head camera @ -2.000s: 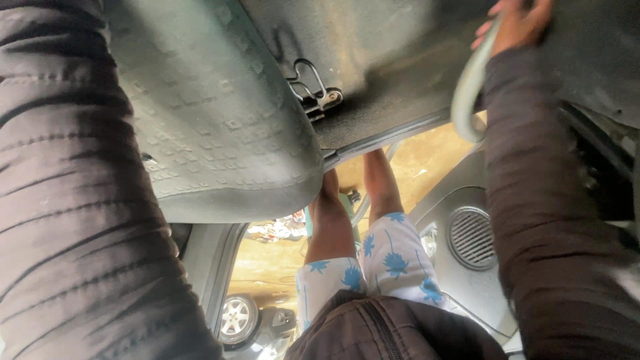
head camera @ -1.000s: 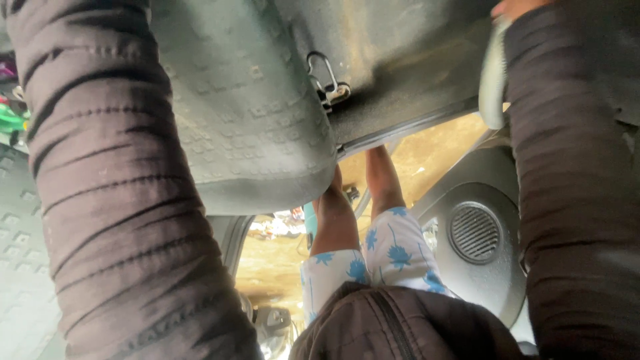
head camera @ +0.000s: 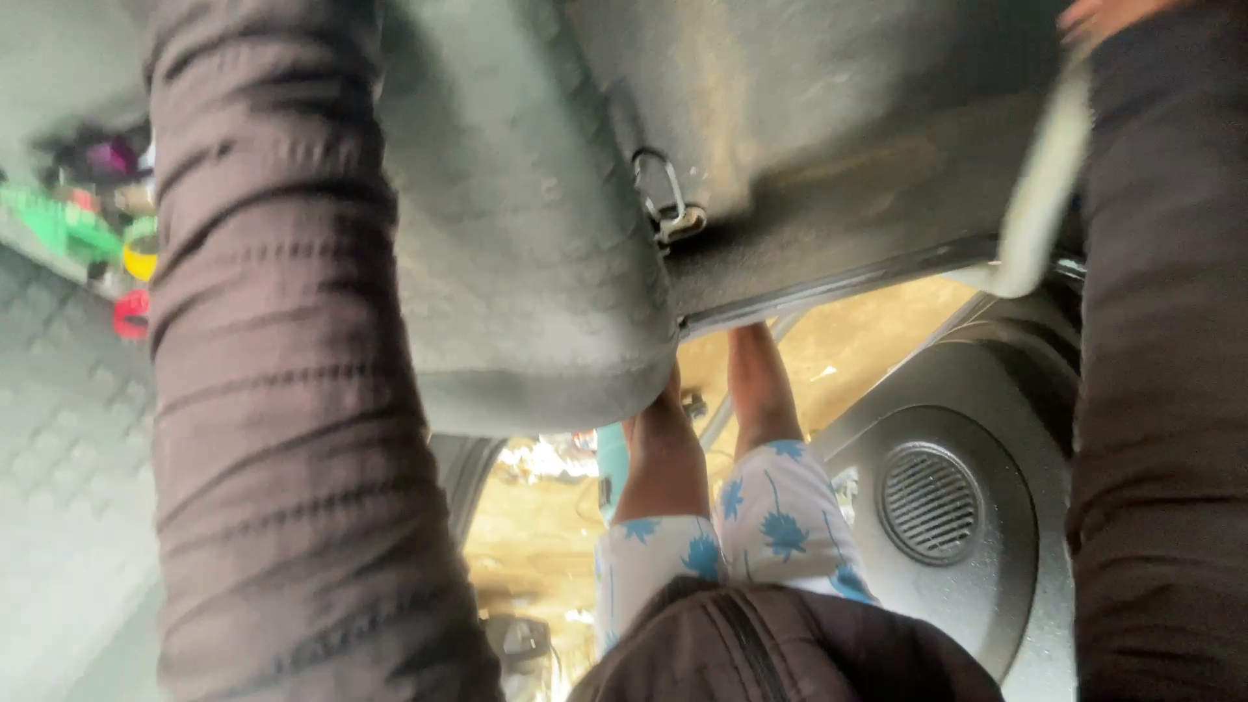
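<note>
My right hand point(head camera: 1116, 18) shows only in part at the top right edge, at the upper end of a pale curved hose point(head camera: 1048, 185); its fingers are mostly cut off, so its grip cannot be told. The hose hangs down beside my right sleeve, its lower part bent over the dark door sill point(head camera: 838, 285). My left hand is beyond the top edge; only its quilted brown sleeve point(head camera: 283, 351) is seen, crossing in front of the grey car seat point(head camera: 526, 244). A metal wire loop on a bracket point(head camera: 673, 200) sits beside the seat, above the dark floor.
At right is an open car door panel with a round speaker grille point(head camera: 929, 502). My legs in patterned shorts point(head camera: 780, 517) stand outside on brown ground point(head camera: 526, 546). Colourful small items point(head camera: 73, 229) lie at far left, beyond the sleeve. A dark object point(head camera: 517, 639) is on the ground.
My right hand, wholly in view two seconds ago on the curved hose, is now mostly past the top edge. The view has shifted, bringing in the colourful items at left.
</note>
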